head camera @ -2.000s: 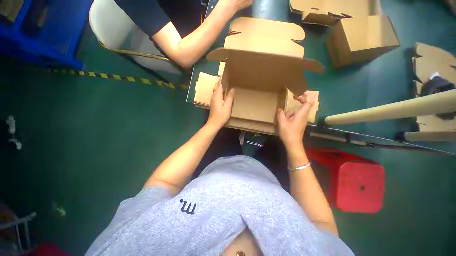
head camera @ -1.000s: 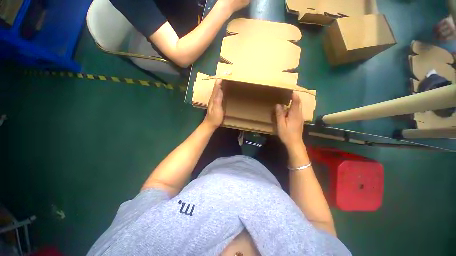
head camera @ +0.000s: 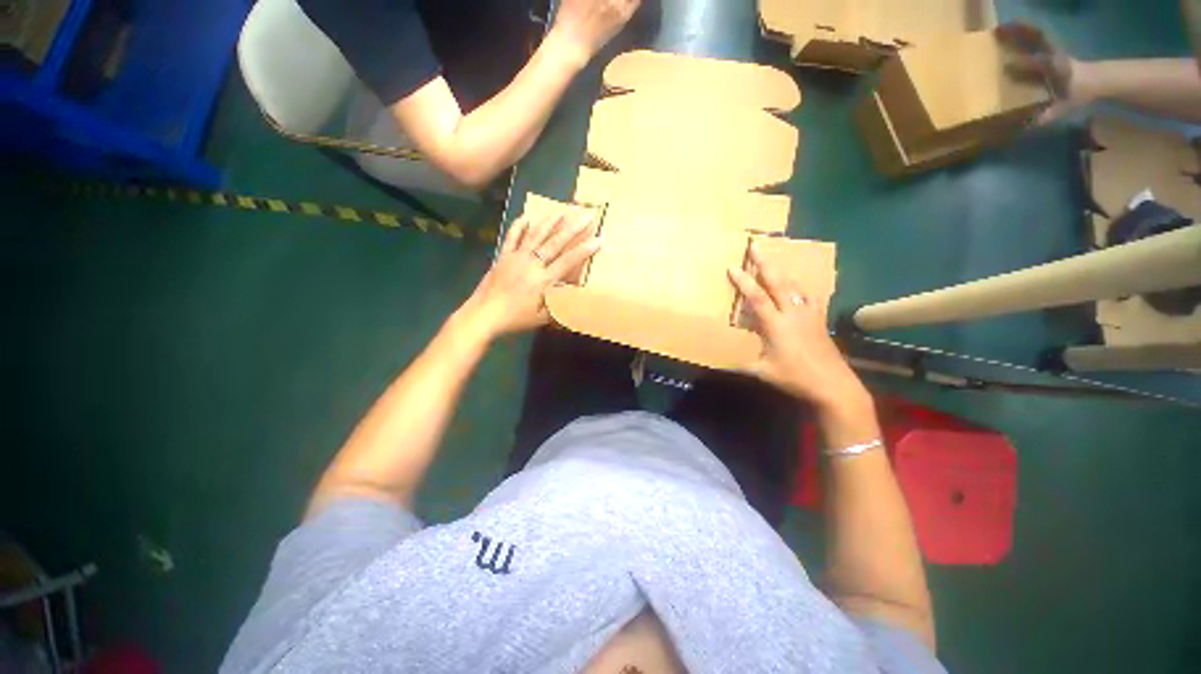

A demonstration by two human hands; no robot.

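A flat brown box blank [head camera: 672,250] lies in front of me at the table edge, its lid panel with notched sides [head camera: 692,125] pointing away. My left hand [head camera: 533,270] rests with spread fingers on its left side flap. My right hand [head camera: 786,316] lies on its right side flap [head camera: 806,263], fingers apart. Both palms face down and neither hand grips the board. Parts of both flaps are hidden under my hands.
A person's forearm [head camera: 494,125] is at the upper left by a white chair [head camera: 283,73]. Another person's hand [head camera: 1047,73] touches a brown box [head camera: 955,92] at the upper right. A pale pipe rail [head camera: 1027,283] juts in from the right. A red stool [head camera: 968,494] stands lower right.
The part-folded box with raised walls is gone from between my hands; a flat blank lies there. My hands have moved outward onto the flaps. Another person's hand has appeared upper right, and the box there has shifted.
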